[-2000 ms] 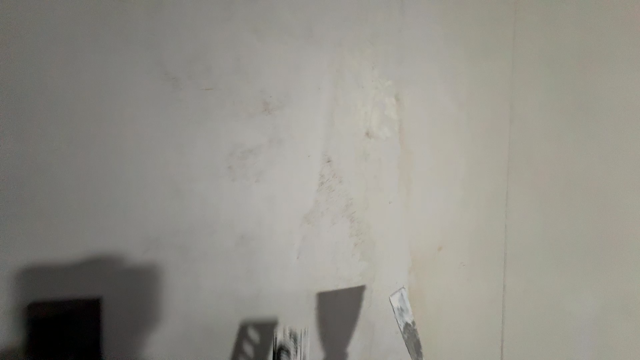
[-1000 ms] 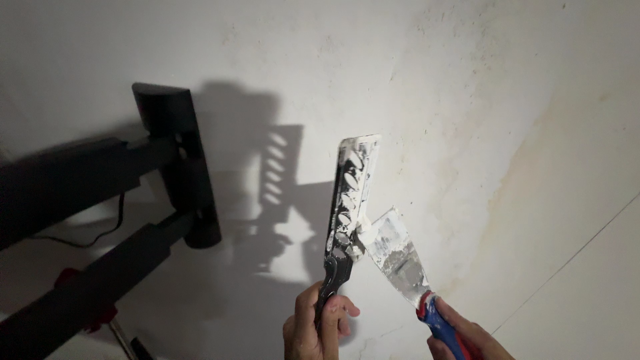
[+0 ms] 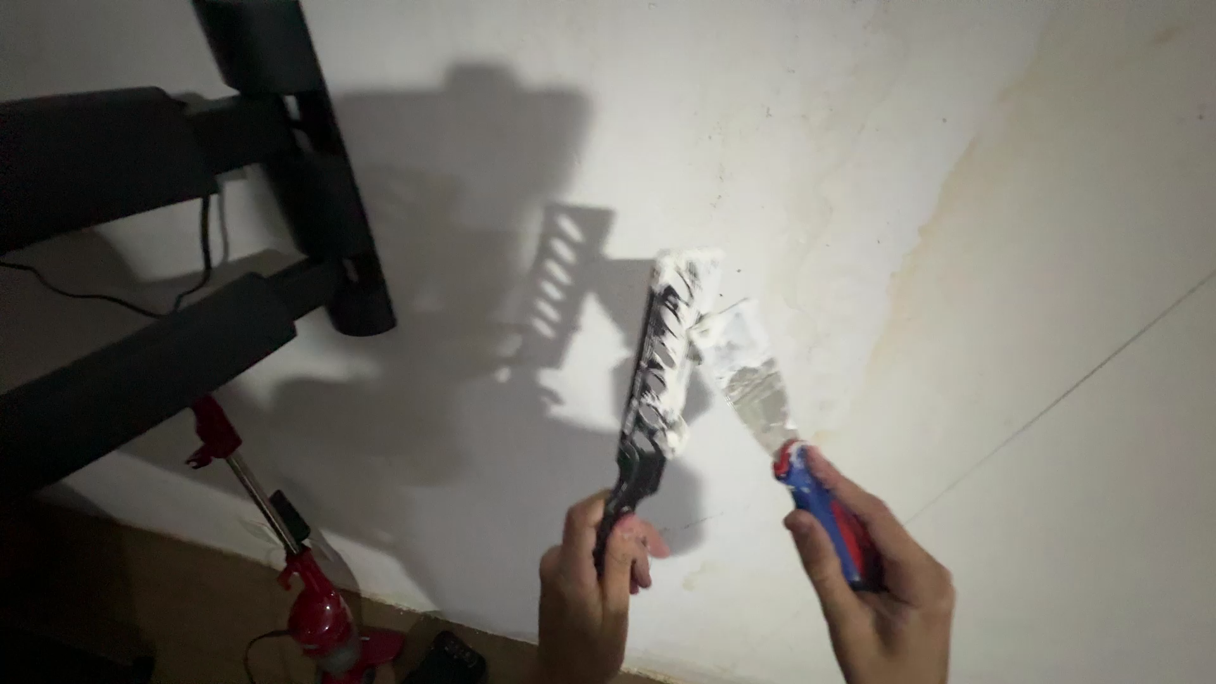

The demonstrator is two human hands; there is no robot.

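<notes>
My left hand point(image 3: 594, 589) grips the black handle of a flat slotted black tool point(image 3: 655, 361), its kind unclear, held upright with white paste smeared over its slots and right edge. To its right, my right hand point(image 3: 883, 579) is closed around the blue and red handle of a putty knife point(image 3: 760, 389). White paste covers the upper part of the putty knife's metal blade. The blade's tip is at the right edge of the slotted tool; whether they touch is not certain. Behind both tools is a white wall point(image 3: 817, 171) with faint stains, on which their shadows fall.
A black metal bracket with two thick arms point(image 3: 142, 351) juts in at the left, a thin black cable point(image 3: 204, 247) hanging behind it. Below stands a red stick-type appliance point(image 3: 318, 608) on the brown floor point(image 3: 142, 589) by the wall. A thin dark line point(image 3: 1064, 399) crosses the wall at right.
Both hands, out of view two seconds ago, now show with their tools. Since one second ago, more white paste shows along the slotted tool's right edge. The view has swung down and left.
</notes>
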